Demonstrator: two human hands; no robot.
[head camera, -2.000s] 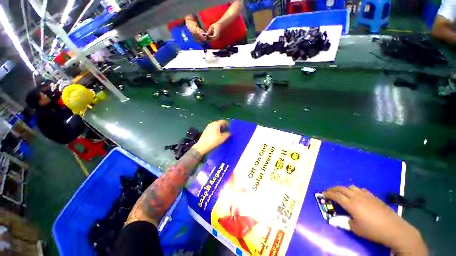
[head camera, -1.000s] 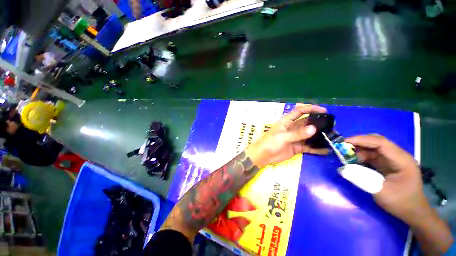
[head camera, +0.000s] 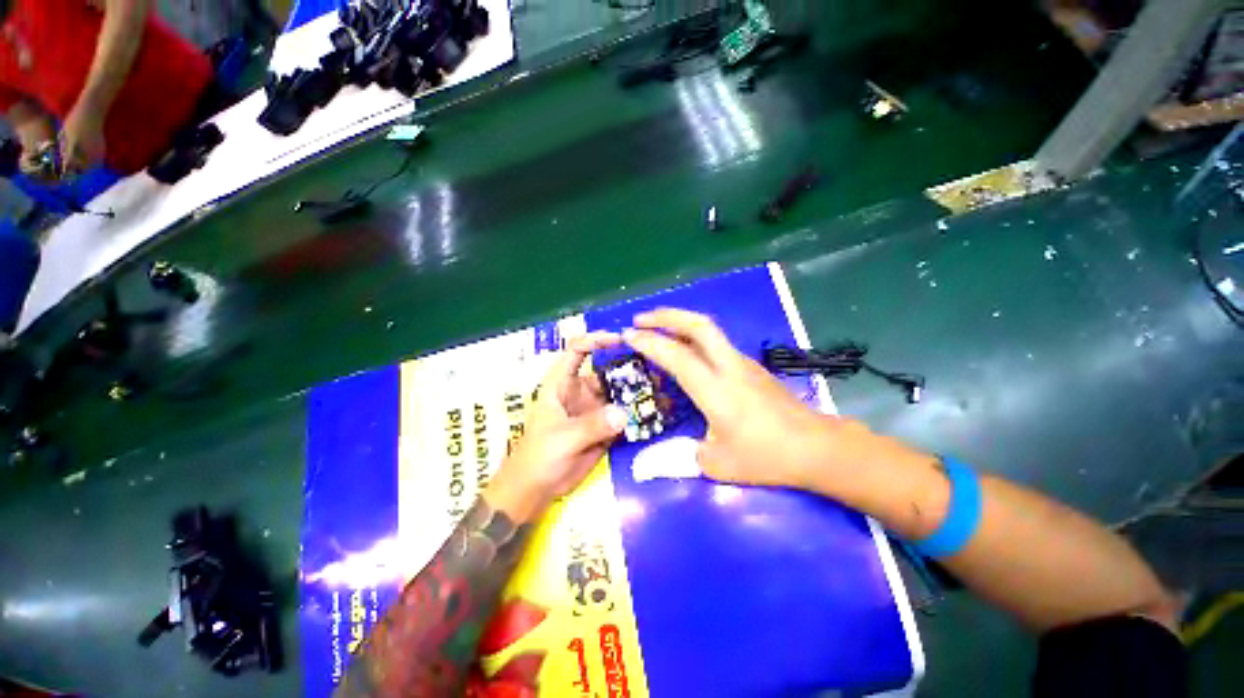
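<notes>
Both hands meet above the blue-and-yellow carton sheet (head camera: 764, 573). A small circuit board (head camera: 636, 398), pale and dark bumps upward, sits in a black housing (head camera: 663, 409) between the fingers. My left hand (head camera: 553, 436), on the tattooed arm, grips it from the left with the thumb at its lower edge. My right hand (head camera: 730, 409), on the arm with a blue wristband, holds it from the right. A white piece (head camera: 666, 460) shows below the right fingers. A black corded part (head camera: 832, 361) lies across the carton's right edge.
A pile of black parts (head camera: 212, 593) lies left of the carton. Loose boards and leads lie on the green line surface (head camera: 546, 232). Beyond are a white surface heaped with black parts (head camera: 396, 48) and a person in red (head camera: 102, 75). A metal post (head camera: 1132, 82) stands upper right.
The hands have come together, with the board now in the black housing instead of apart from it. The view has swung right; the blue crate is out of view.
</notes>
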